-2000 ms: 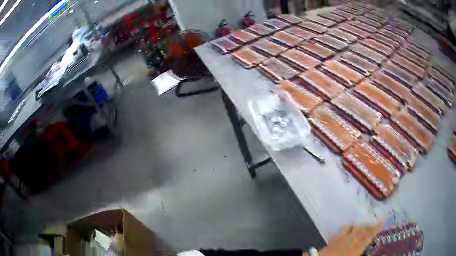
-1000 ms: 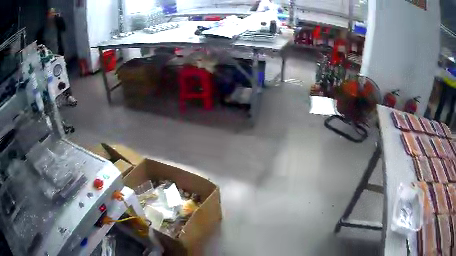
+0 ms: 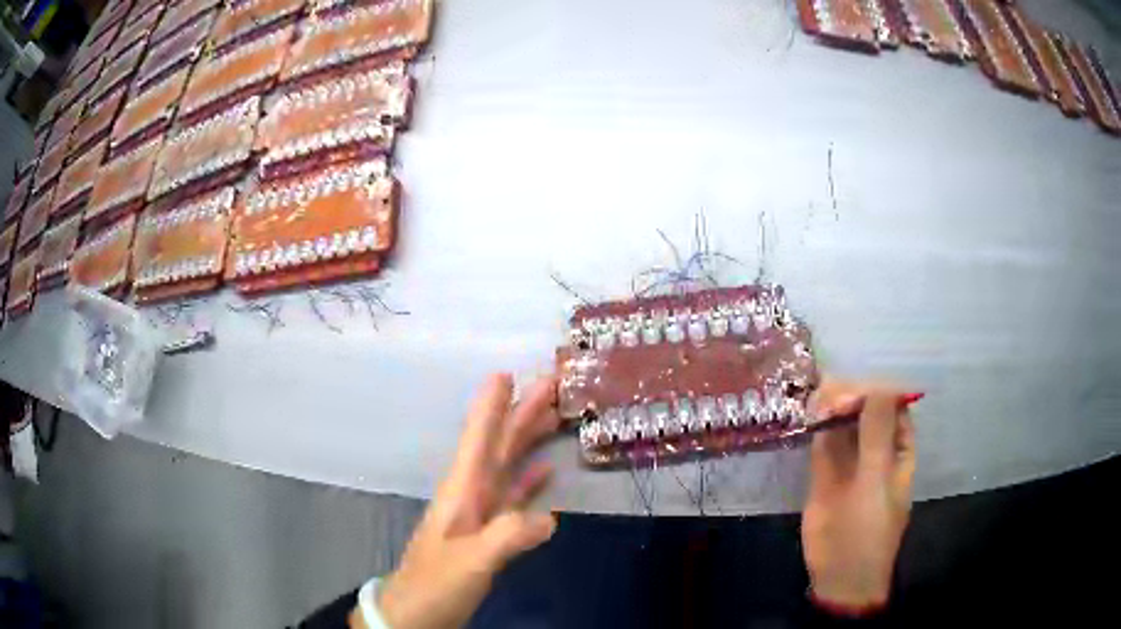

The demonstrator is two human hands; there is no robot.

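Observation:
A reddish-brown fixture plate (image 3: 688,371) lies flat on the light-grey table in front of me. Two rows of small silver-grey parts (image 3: 688,418) run along its long edges, and thin dark wires stick out past both edges. My left hand (image 3: 473,510) is at the plate's left end, fingers spread; the fingertips are close to the edge, and I cannot tell if they touch it. My right hand (image 3: 861,492) is at the plate's lower right corner and holds a thin red-ended tool (image 3: 910,399) like a pencil, its dark shaft pointing left along the lower edge.
Columns of similar plates (image 3: 314,221) fill the left side of the table, with more plates (image 3: 1008,43) at the far right. A clear plastic box (image 3: 111,359) and a short metal pin (image 3: 188,342) are at the left. A stray wire (image 3: 831,182) lies beyond the work plate.
The view has swung from the room and floor back to the table. The work plate and both hands are now in full view; one second ago neither hand showed.

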